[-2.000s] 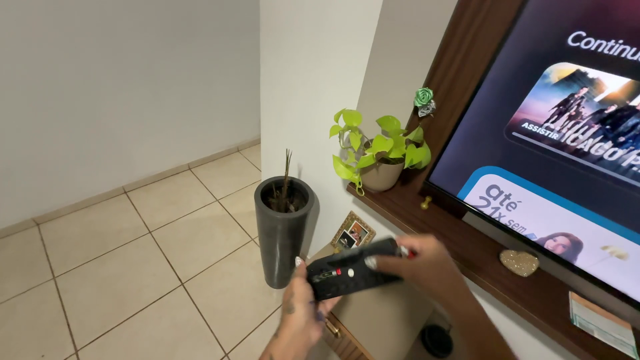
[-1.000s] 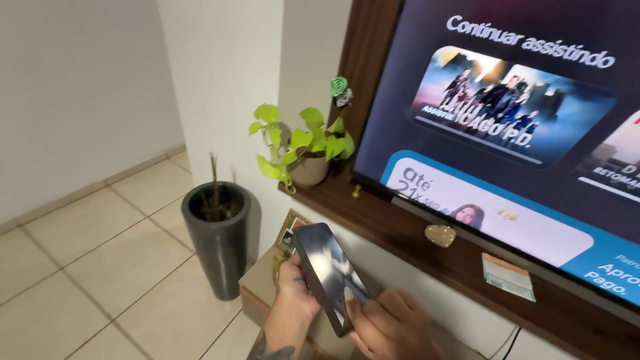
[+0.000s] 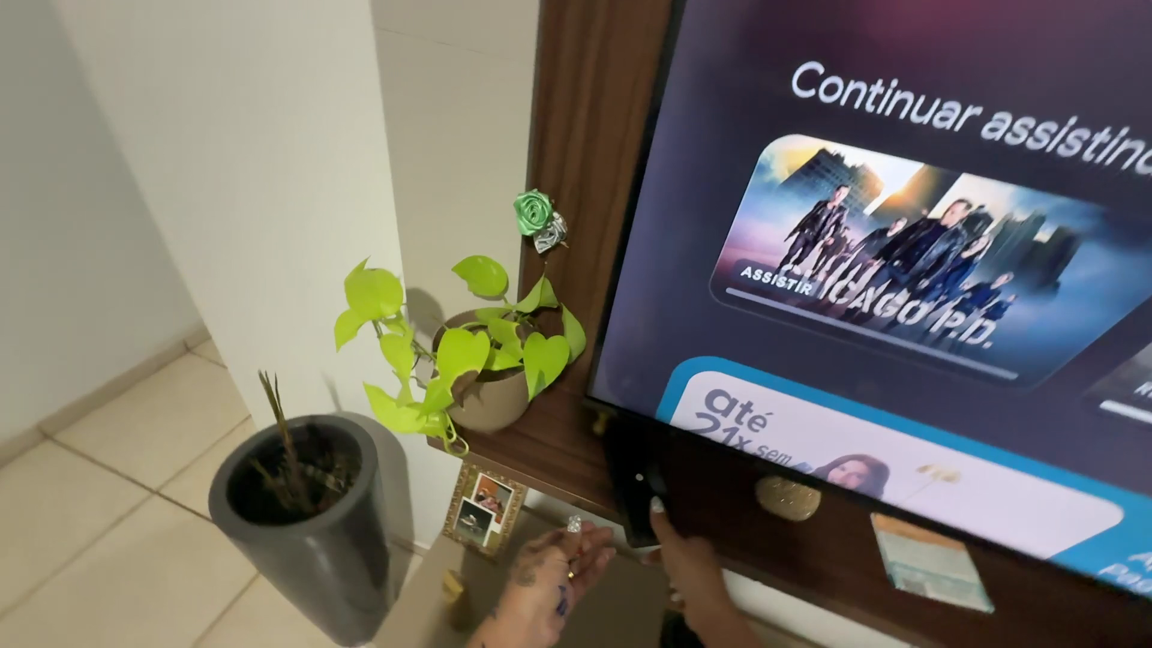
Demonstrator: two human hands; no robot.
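My right hand holds the lower end of a dark, flat handheld device, with a finger on its face. The device lies along the brown wooden shelf just under the lower left corner of the television; whether it rests on the wood I cannot tell. To the left of it, my left hand is palm up with fingers partly curled, apart from the device and holding nothing that I can see. A potted plant with bright green leaves stands on the shelf's left end.
A tall grey planter stands on the tiled floor at the left. Below the shelf are a small gold picture frame and a light-coloured surface. A gold heart-shaped object and a printed booklet or packet lie on the shelf.
The device was between both hands earlier; my left hand has let go of it. My right hand has brought it to the shelf under the television.
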